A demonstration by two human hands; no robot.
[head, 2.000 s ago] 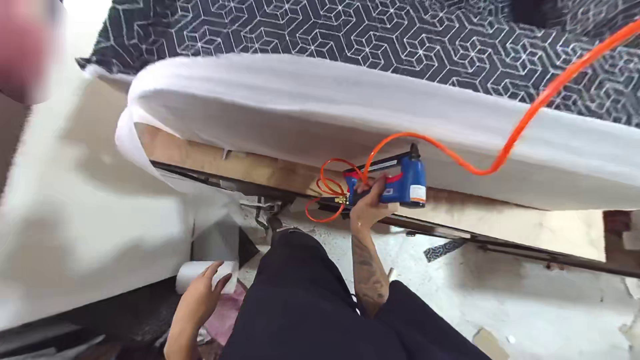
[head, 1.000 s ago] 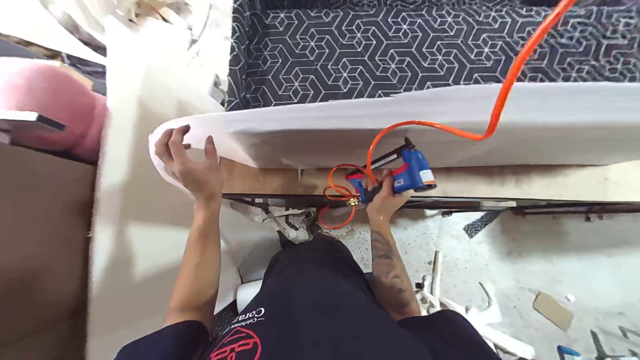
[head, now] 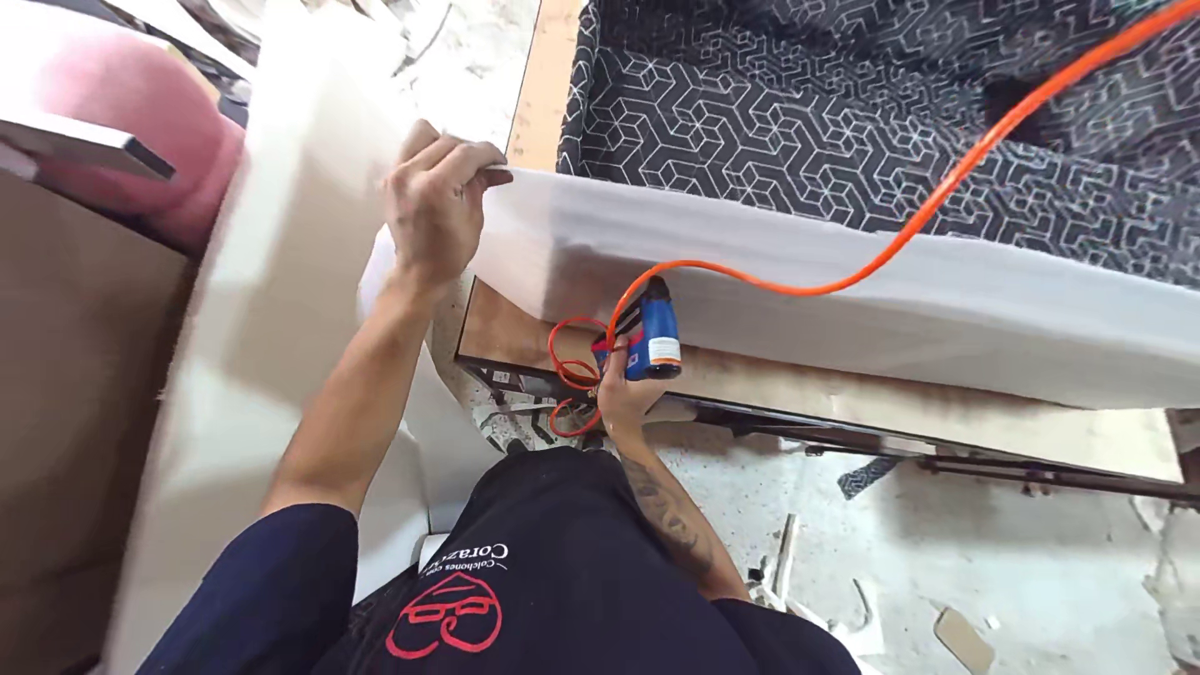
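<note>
My left hand pinches the upper edge of a strip of white batting near its left end, the fingers curled over it. The strip stands along a wooden frame board beside dark upholstery fabric with a pale geometric pattern. In my right hand is a blue pneumatic staple gun, held over the board and close to the batting, its nose hidden from clear view. An orange air hose loops around the gun and runs to the upper right.
At the left a long white padded piece lies beside a brown surface and a pink rounded cushion. Scraps, among them a cardboard piece and a patterned fabric strip, lie on the floor.
My left hand has left the white roll it touched at the lower left and moved up to the batting's end. The batting's left end now reaches the fabric corner. My right hand still holds the staple gun.
</note>
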